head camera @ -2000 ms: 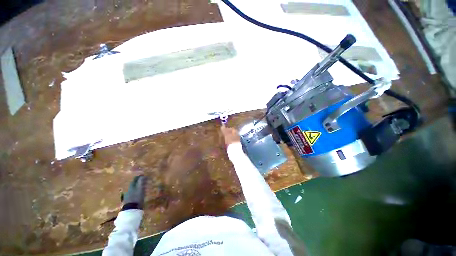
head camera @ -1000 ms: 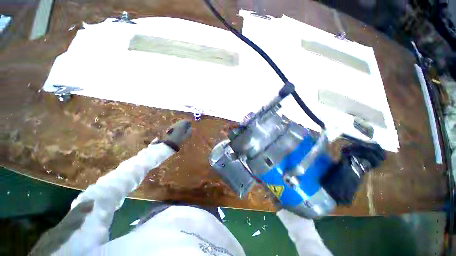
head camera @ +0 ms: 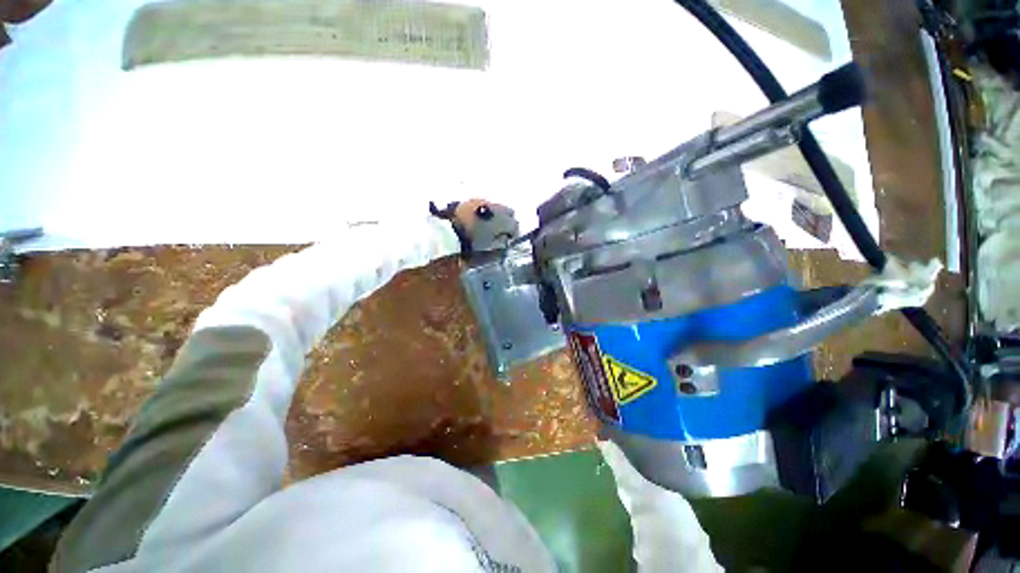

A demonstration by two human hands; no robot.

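The cutting machine (head camera: 693,347), with its blue and silver motor, stands at the near edge of the white fabric lay (head camera: 280,146). Its flat metal base plate (head camera: 515,319) rests on the table. My left hand (head camera: 488,224), in a grey glove with a dark wrist strap, is at the lay's near edge beside the base plate. Its fingers are too unclear to tell whether they grip anything. My right sleeve reaches up to the underside of the motor, and the motor hides my right hand.
Grey-beige strips (head camera: 302,34) lie on the lay. A silver clip (head camera: 13,249) sits at its near edge, far left. The black cable (head camera: 761,78) crosses the lay at the right. The brown table (head camera: 380,381) ends near my body, above green floor (head camera: 554,492).
My left hand has moved right and forward to the lay's edge by the base plate. My right hand, at a clip two seconds ago, is now hidden. The machine appears larger in view.
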